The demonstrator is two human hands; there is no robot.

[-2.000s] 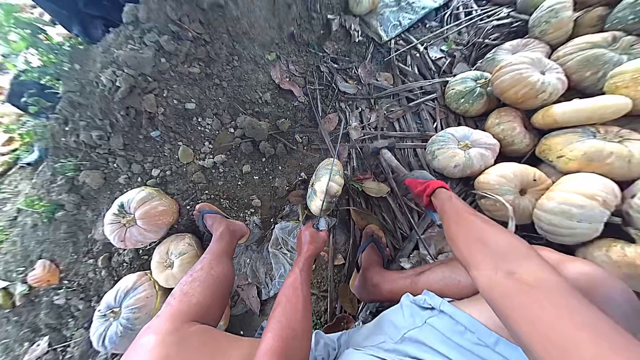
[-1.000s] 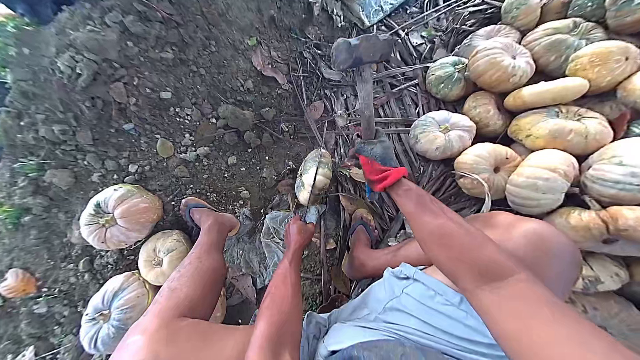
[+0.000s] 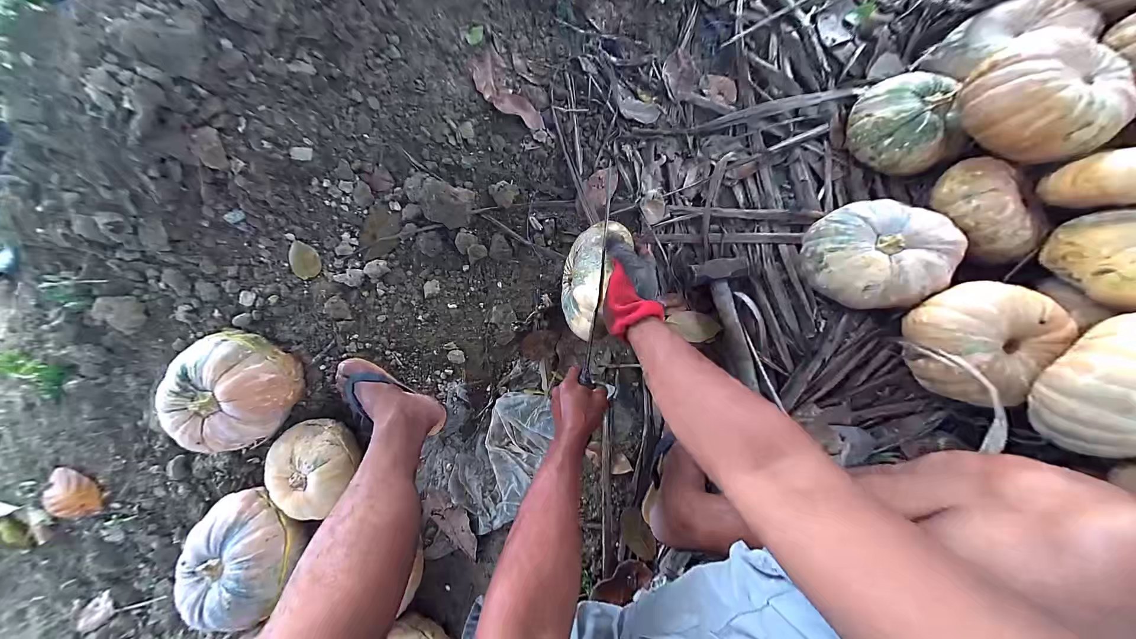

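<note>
My left hand (image 3: 579, 406), bare, grips the handle of a long-bladed knife (image 3: 600, 284). The thin blade points away from me and lies across a small pale green-and-cream pumpkin (image 3: 581, 275) on the ground. My right hand (image 3: 635, 280), in a grey work glove with a red cuff, holds the right side of that pumpkin, close beside the blade; its fingertips are partly blurred. Just right of the glove a hammer (image 3: 732, 324) lies on the dry stalks, its metal head at the far end and the lower end of its handle hidden behind my right forearm.
Several pumpkins (image 3: 883, 253) are heaped on dry stalks at the right. More pumpkins (image 3: 229, 390) sit left of my left leg. A clear plastic sheet (image 3: 519, 444) lies between my sandalled feet. Stony soil (image 3: 266, 160) and dry leaves stretch ahead.
My gloved right hand held the hammer a second ago; it has let it go and moved left onto the pumpkin. The hammer now lies on the stalks. My left hand still holds the knife.
</note>
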